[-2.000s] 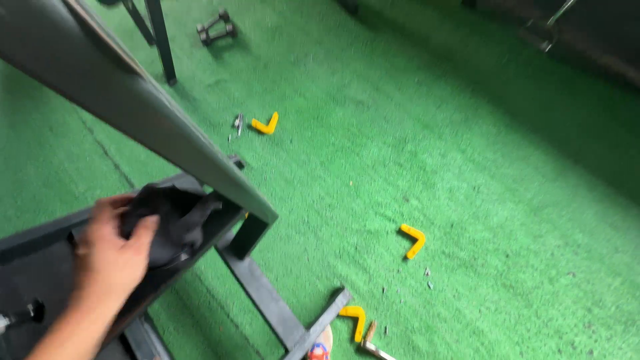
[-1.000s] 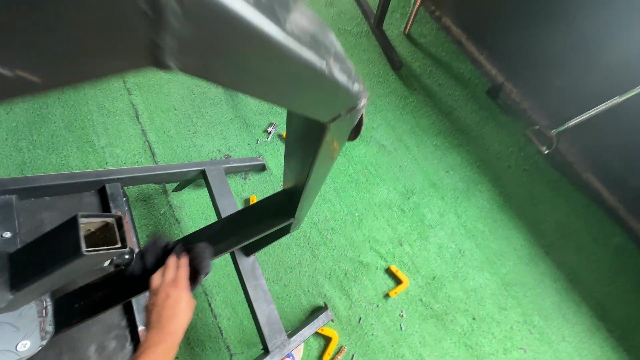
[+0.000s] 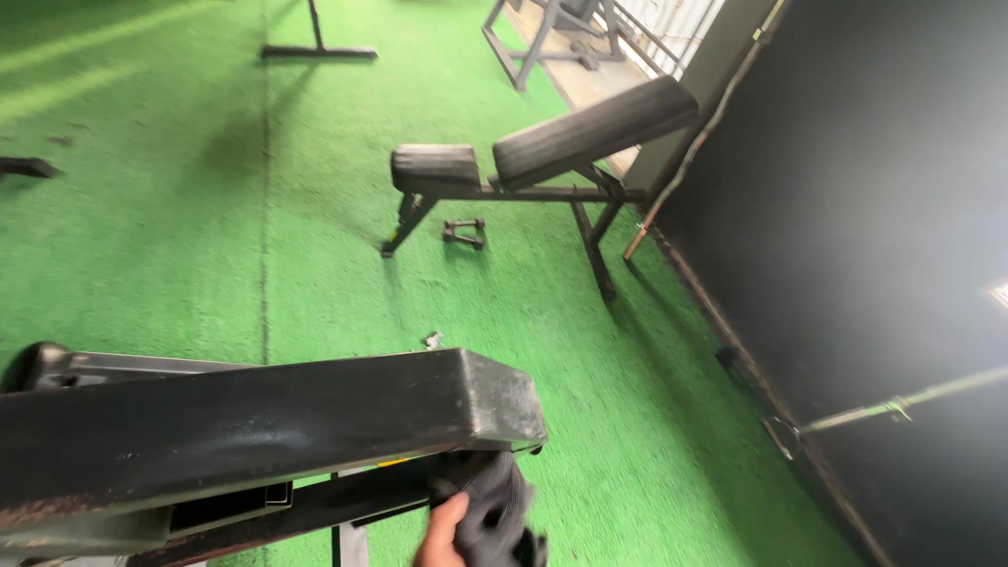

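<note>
A black cloth (image 3: 492, 512) is held at the lower middle of the head view, against the underside of a black metal frame beam (image 3: 236, 429) close to its angled corner. One bare hand (image 3: 442, 535) grips it; only the thumb and a little of the palm show, the cloth hiding the fingers. From the arm's side in the earlier frames this looks like my left hand. Below the thick beam runs a lower black tube (image 3: 331, 500) of the same frame. My right hand is not in view.
An adjustable gym bench (image 3: 591, 134) with black pads stands ahead on green turf, small dumbbells (image 3: 465, 234) beside it. Loose metal hardware (image 3: 432, 339) lies beyond the beam. A dark wall (image 3: 850, 197) with a thin pipe (image 3: 701, 142) rises at the right; more gym frames stand farther back.
The hand with the black cloth has moved from the lower tube to just under the thick beam's corner. The view has swung up toward the bench.
</note>
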